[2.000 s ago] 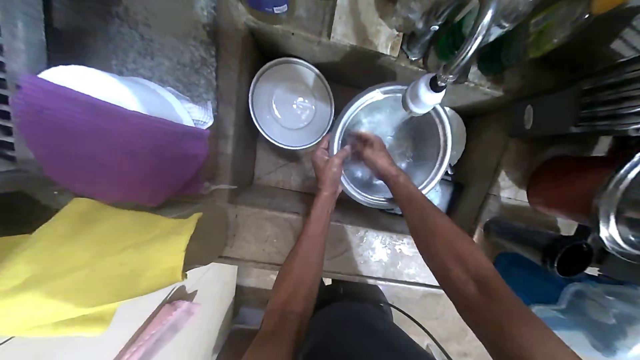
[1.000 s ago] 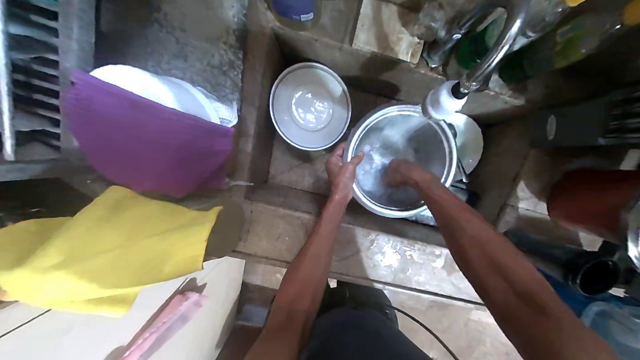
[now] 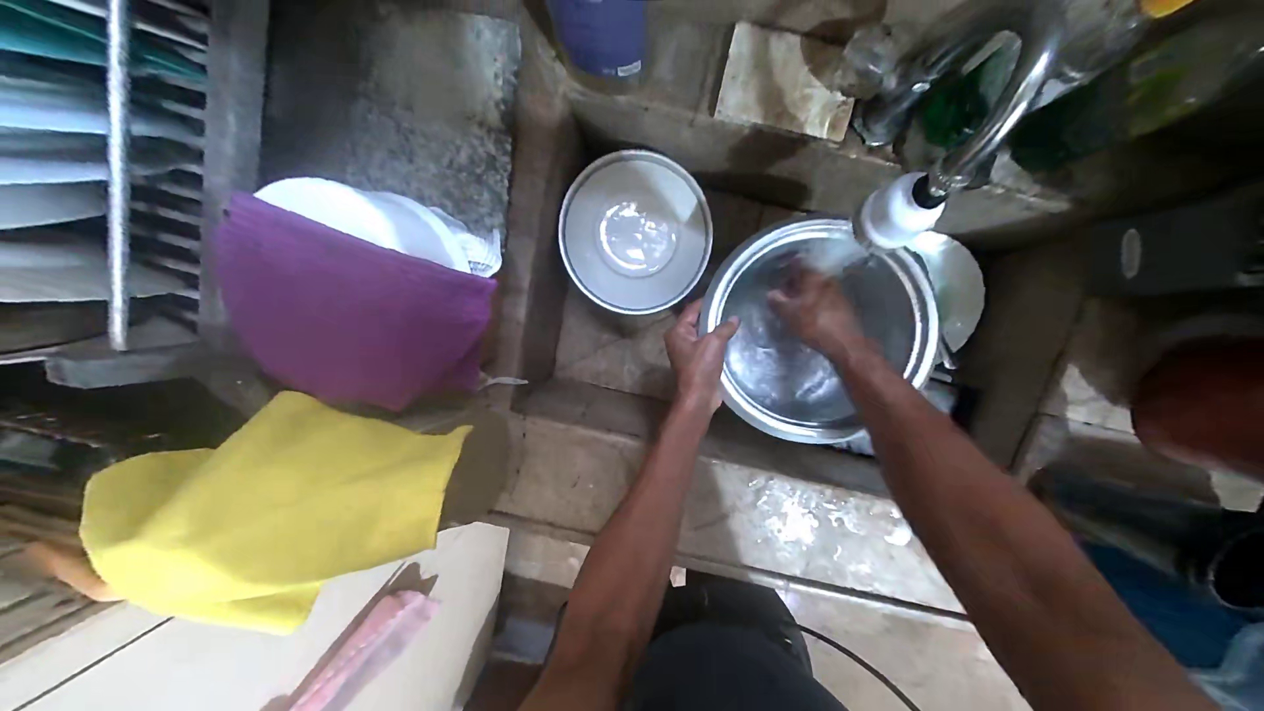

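A round metal basin (image 3: 790,380) is in the tiled sink, right under the white nozzle of the faucet (image 3: 897,212), from which water sprays. My left hand (image 3: 697,351) grips the basin's left rim, thumb inside. Inside the basin, my right hand (image 3: 818,306) is blurred near its middle; whether it holds anything cannot be told. To the left of the basin sits a white enamel bowl (image 3: 637,237) with a dark rim. A whitish dish (image 3: 956,286) shows partly behind the basin's right side.
A purple cloth (image 3: 346,306) partly covers white plates (image 3: 336,202) on the left counter. Below it lies a yellow cloth (image 3: 286,504). A dish rack (image 3: 118,178) stands far left. A purple container (image 3: 600,35) and green bottles (image 3: 968,99) line the back; a reddish pot (image 3: 1200,405) is at right.
My right hand has shifted about inside the basin, while my left hand has stayed at its left rim. The view has moved left, showing more of the dish rack.
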